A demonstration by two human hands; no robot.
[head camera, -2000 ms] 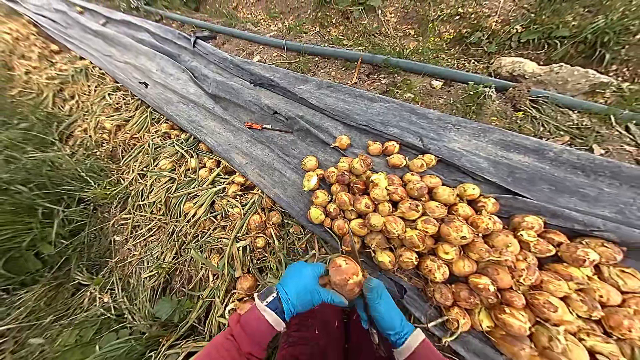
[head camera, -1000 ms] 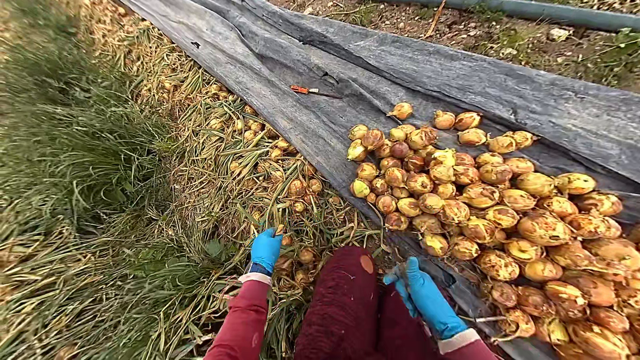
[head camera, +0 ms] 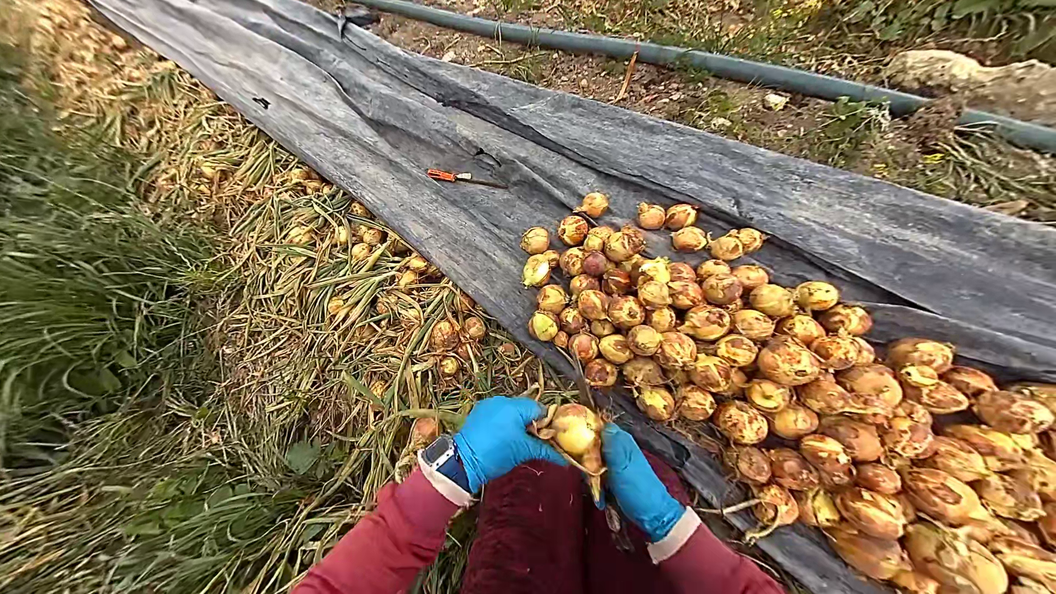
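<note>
A yellow onion [head camera: 577,430] with loose skin is held between my hands above my knees. My left hand [head camera: 503,439], in a blue glove with a watch at the wrist, grips it from the left. My right hand [head camera: 637,483], also gloved in blue, is at the onion's right side; a thin dark blade [head camera: 583,381] rises beside the onion near its fingers, and the handle is hidden. Pulled onions with dried tops [head camera: 445,334] lie on the ground to the left. A large pile of trimmed onions [head camera: 709,322] rests on grey ground fabric to the right.
A tool with an orange handle [head camera: 443,175] lies on the grey fabric [head camera: 388,140] beyond the pile. A grey-green pipe [head camera: 742,70] crosses the bare soil behind it, near a rock [head camera: 949,74]. Tall grass [head camera: 74,272] grows at the far left.
A second ago my hands were apart, the left down among the dried tops. Now both are together in front of me at an onion. The view has shifted.
</note>
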